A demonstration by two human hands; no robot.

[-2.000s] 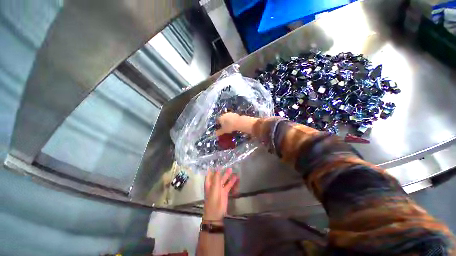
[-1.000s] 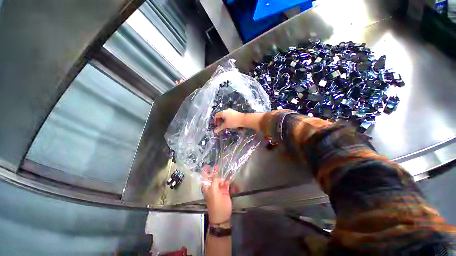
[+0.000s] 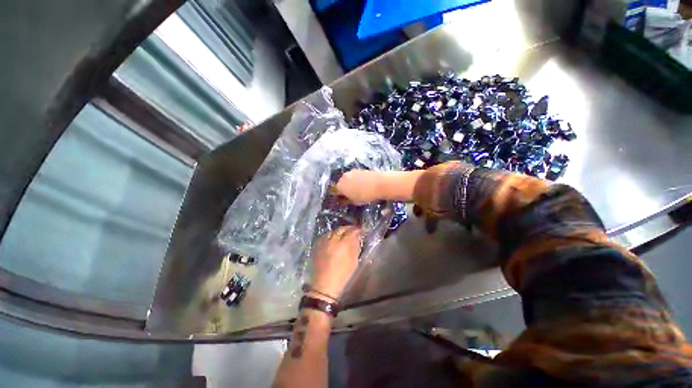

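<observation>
The clear plastic bag (image 3: 265, 193) lies crinkled on the steel table, with dark parts partly showing in its mouth. My right hand (image 3: 360, 186) reaches into the bag from the right; its fingertips are hidden by plastic and parts. My left hand (image 3: 338, 254) is at the bag's near side with its fingers at the mouth; whether they grip the plastic is unclear. A large pile of small shiny metal parts (image 3: 463, 121) lies right behind the bag. A few loose parts (image 3: 235, 289) lie left of my left hand.
The steel table (image 3: 425, 258) has a raised edge at the back and a front edge near me. A green box (image 3: 645, 68) with white items stands at the far right. Blue trays (image 3: 410, 15) are behind the table. Grey-blue curtains (image 3: 91, 204) hang at the left.
My left hand has moved up from the bag's near edge to its mouth, close to my right hand. The bag is more gathered and leans left. The dark red piece seen earlier no longer shows.
</observation>
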